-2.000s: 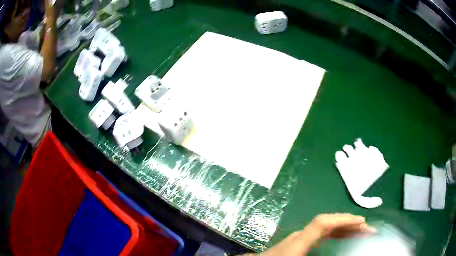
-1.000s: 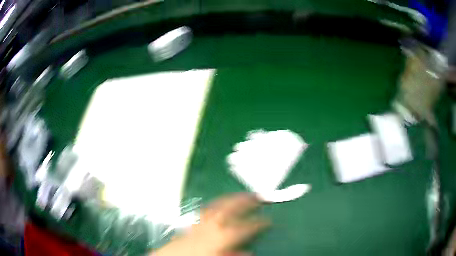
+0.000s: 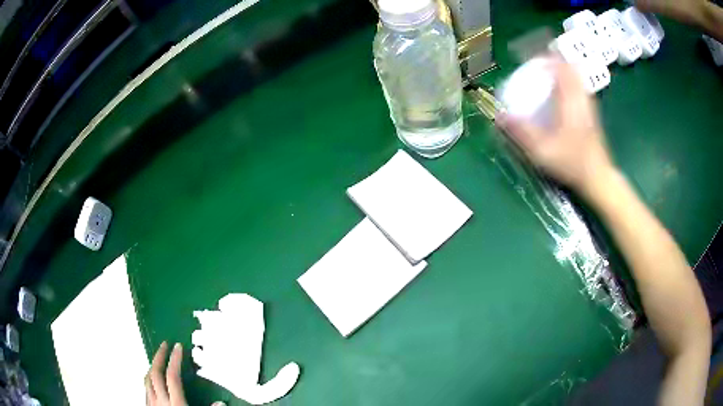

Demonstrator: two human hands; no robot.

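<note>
My right hand point(image 3: 567, 131), at upper right, is closed on a white adapter point(image 3: 529, 93), both blurred. It is beside a group of waiting white adapters point(image 3: 610, 40) with slotted sockets. My left hand point(image 3: 165, 382) is cut off by the bottom edge; its visible fingers are apart with nothing seen in them. It is between the white paper sheet point(image 3: 99, 341) and a flat white glove point(image 3: 238, 345).
Two white pads point(image 3: 411, 208) lie touching at centre. A clear bottle point(image 3: 420, 87) stands behind them, by a grey post point(image 3: 474, 36). Shiny tape point(image 3: 579, 246) runs along the right. Single adapters point(image 3: 93, 224) lie at far left. Another person's arm point(image 3: 690, 12) enters top right.
The view has swung right, bringing the bottle and waiting adapters into view. My right hand now shows with an adapter. My left hand appears lower left, by the glove.
</note>
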